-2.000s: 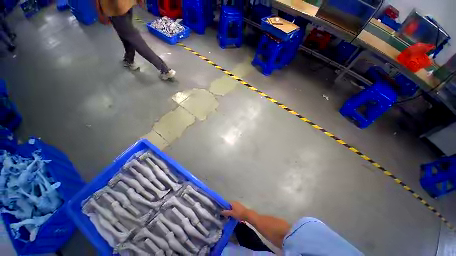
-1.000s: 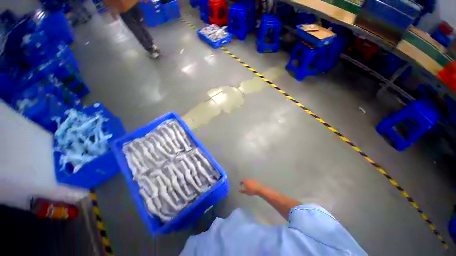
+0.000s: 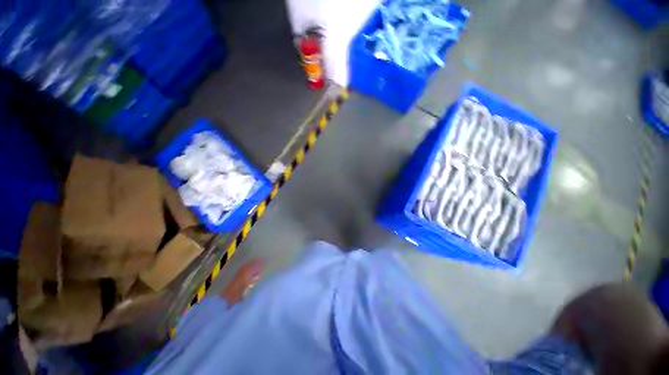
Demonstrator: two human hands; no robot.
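A blue crate [image 3: 539, 198] of long silvery-grey moulded parts [image 3: 477, 183], laid in two rows, tops a blue crate stack right of centre. Neither hand touches it. My left hand [image 3: 244, 282] is small and blurred at lower left, in front of my blue sleeve; it looks empty with its fingers loosely apart. My right hand or forearm [image 3: 612, 329] is a large blur close to the lens at lower right; its fingers cannot be made out.
A blue crate [image 3: 389, 80] of light-blue parts stands by a white pillar with a red fire extinguisher [image 3: 312, 62]. At left are brown cartons [image 3: 114, 212], a blue crate of crumpled white contents [image 3: 216, 179] and wrapped blue stacks [image 3: 176, 44]. Yellow-black tape [image 3: 293, 161] crosses the floor.
My right hand let go of the grey-parts crate between the two earlier frames. The view has swung left, bringing the cartons and white-filled crate into sight; my left hand now shows.
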